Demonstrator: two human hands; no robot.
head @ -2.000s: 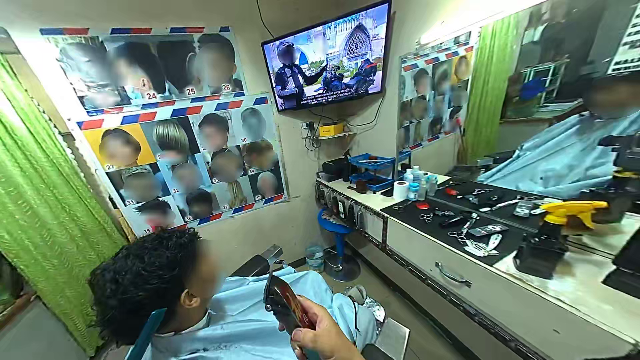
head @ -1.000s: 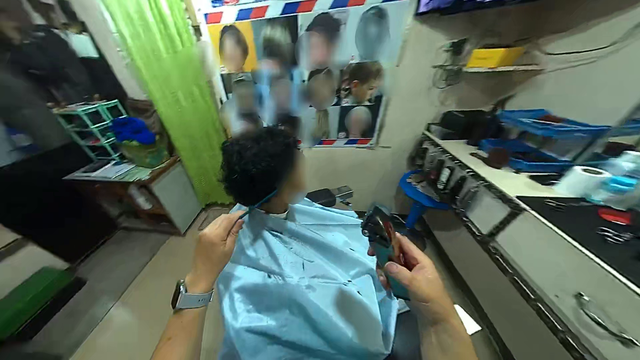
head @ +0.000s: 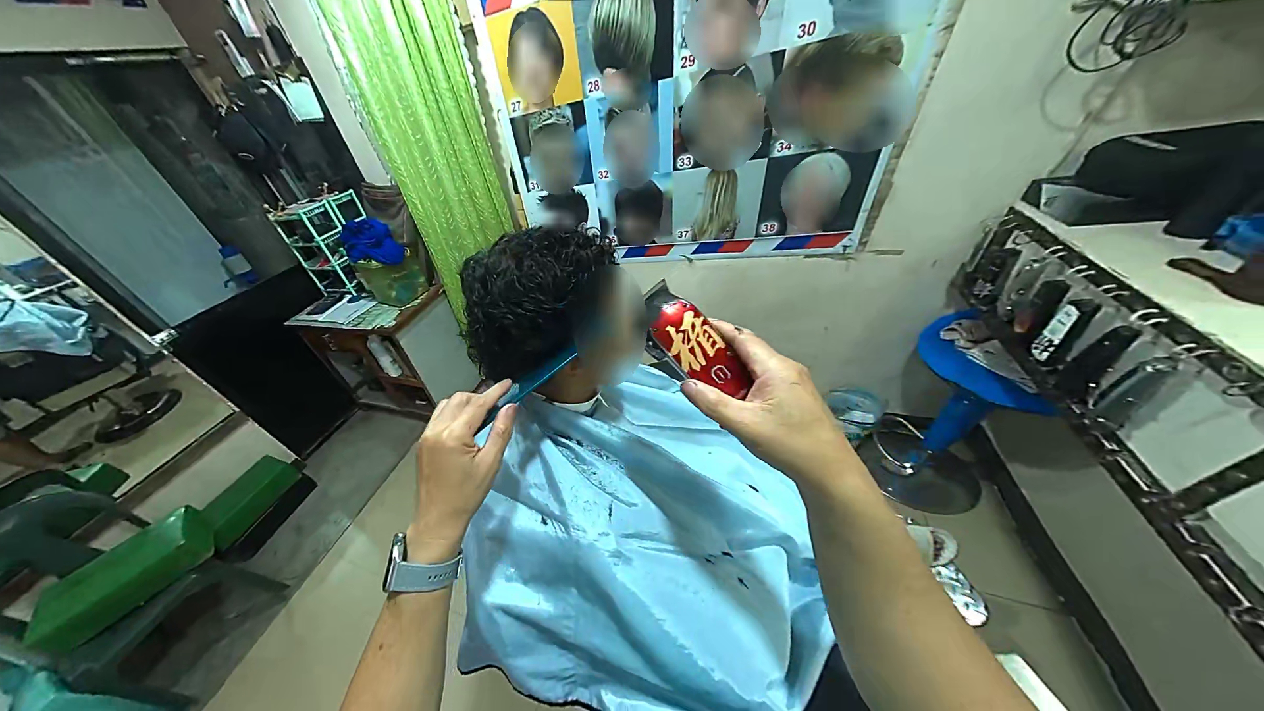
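Observation:
A seated person with dark curly hair (head: pixel 528 296) wears a light blue barber's cape (head: pixel 632 513) with bits of cut hair on it. My left hand (head: pixel 464 459), a grey-banded watch (head: pixel 423 571) on its wrist, grips a blue comb (head: pixel 538 378). The comb lies slantwise against the lower side of the person's head, near the ear. My right hand (head: pixel 775 395) is closed around a red-bodied hair clipper (head: pixel 699 348), raised on the other side, near the blurred face. Whether its blade touches anything I cannot tell.
A blue round stool (head: pixel 973 365) stands at right, below a rack of hanging clippers (head: pixel 1066 331) along the counter. Green seats (head: pixel 123 583) are at lower left. A small wooden desk (head: pixel 395 336) stands beside the green curtain (head: pixel 420 128). Slippers (head: pixel 958 592) lie on the floor.
My left hand, out of view in the oldest frame, now holds the comb at the head. My right hand has brought the clipper up close to the head. The view has swung left.

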